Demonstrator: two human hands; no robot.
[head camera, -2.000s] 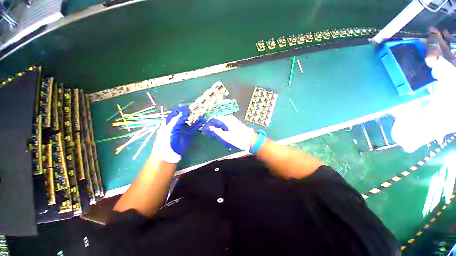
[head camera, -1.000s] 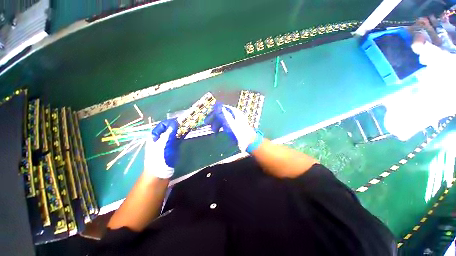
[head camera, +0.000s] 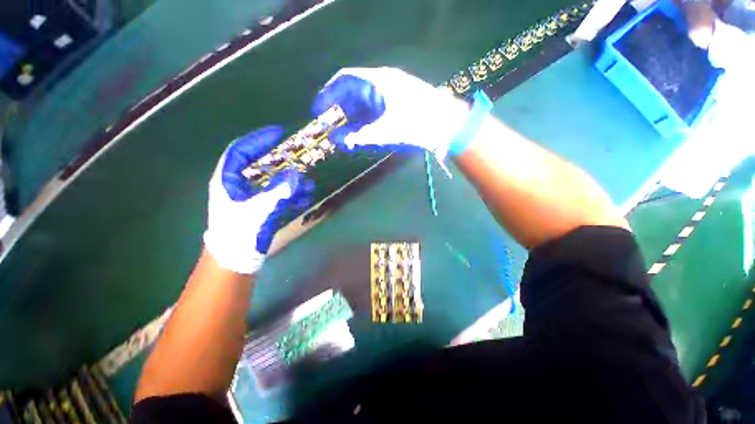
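Note:
A narrow board strip (head camera: 298, 146) with yellow and dark parts is held up above the green conveyor, between both hands. My left hand (head camera: 257, 195), in a white glove with blue fingers, grips its left end. My right hand (head camera: 364, 108), gloved alike with a light blue wrist band, holds its right end. A yellow-edged PCB panel (head camera: 396, 282) lies on the bench below. A green-faced piece (head camera: 314, 325) lies on the grooved metal plate (head camera: 266, 354), partly in shadow near my body.
A row of single boards (head camera: 495, 63) runs along the conveyor (head camera: 165, 178). A blue bin (head camera: 656, 70) is at the right by another person's hand. The panel stack (head camera: 70, 403) shows at lower left. A green stick (head camera: 430, 184) lies on the bench.
Both hands have moved up and away from the bench, over the conveyor, carrying the strip. The view has shifted, so the bench things appear lower. A green-faced piece now shows uncovered on the plate.

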